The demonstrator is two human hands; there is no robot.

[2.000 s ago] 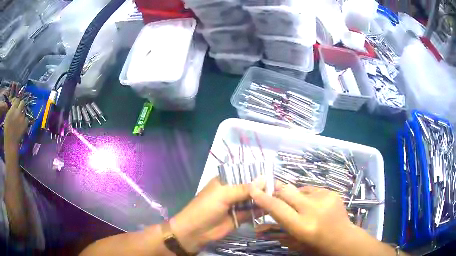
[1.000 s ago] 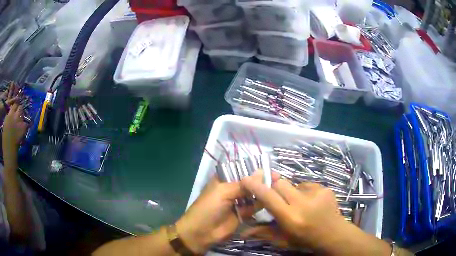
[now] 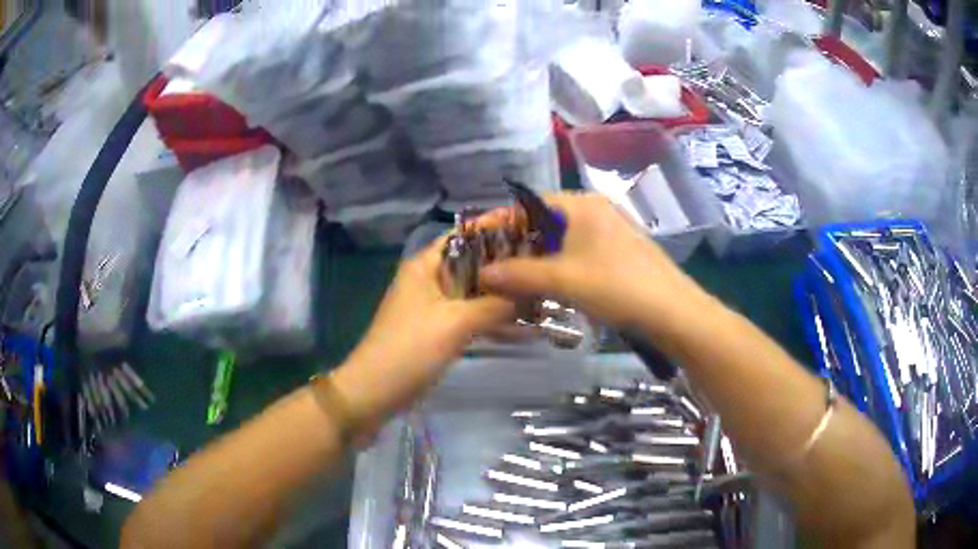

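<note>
My left hand is raised above the white parts tray and is closed around a bunch of metal cylinders. My right hand meets it from the right, its fingers closed on the same bunch. A dark, pointed thing with a purple-blue patch shows at the right fingers; blur hides what it is. Silver ends stick out below the hands. The tray holds many loose metal cylinders. The clear box behind it is mostly hidden by my hands.
Blue crates of silver parts stand at right. Behind are a bin with paper slips, white packets and stacked translucent boxes. At left are a lidded box, a green item, a black hose and loose parts.
Both hands have risen with the bunch from over the tray to above its far edge. The red wires no longer stand up clearly. The view has shifted, and the bench things sit lower and further left.
</note>
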